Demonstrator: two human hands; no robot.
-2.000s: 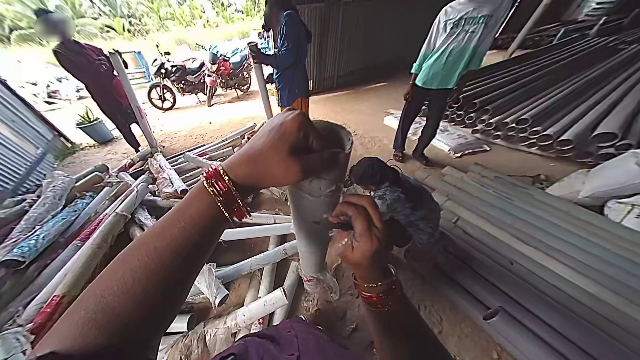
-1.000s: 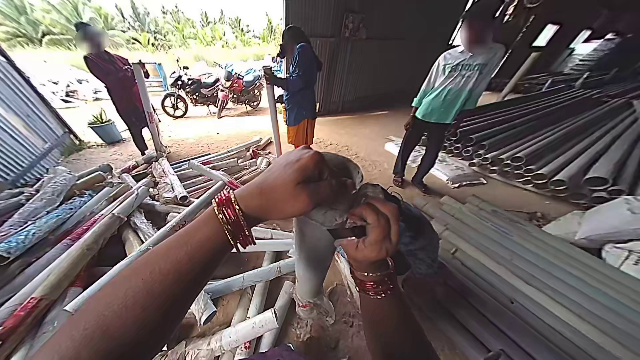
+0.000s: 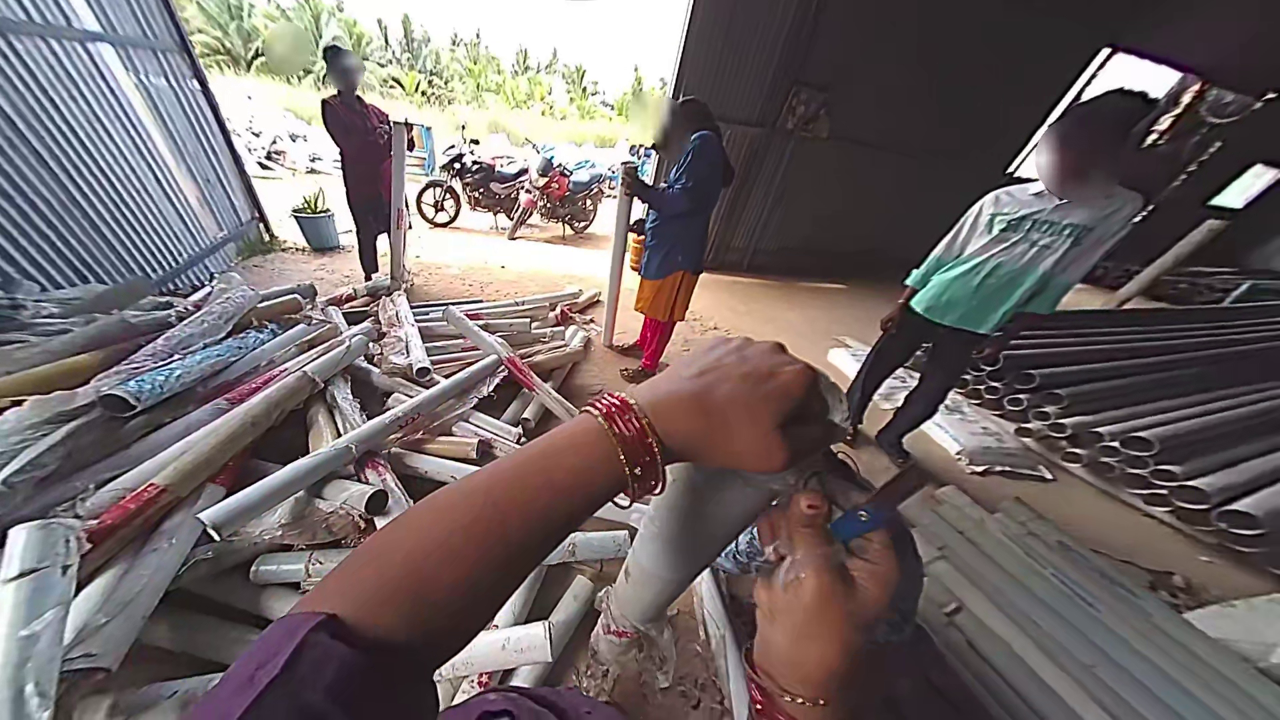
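Note:
A grey plastic pipe (image 3: 690,530) stands tilted before me, with crumpled plastic film (image 3: 620,640) around its lower end. My left hand (image 3: 745,405) is closed at the pipe's top, with dark or grey material bunched under its fingers. Just below and to the right, my right hand (image 3: 825,575) grips a small tool with a blue handle (image 3: 858,522) and a dark flat blade (image 3: 898,490), probably a knife. Both wrists wear red and gold bangles. Behind my right hand, a crouching person is mostly hidden.
Loose pipes (image 3: 300,480), some film-wrapped, cover the ground at left. Grey pipes (image 3: 1040,600) lie at lower right, with stacked dark pipes (image 3: 1180,400) beyond. Two people (image 3: 680,220) (image 3: 362,170) stand by upright pipes; another person (image 3: 985,270) stands at right. Motorcycles (image 3: 560,190) are outside.
The pipe's top has tipped to the right, and both hands have moved right with it. The blue handle and blade now show in my right hand.

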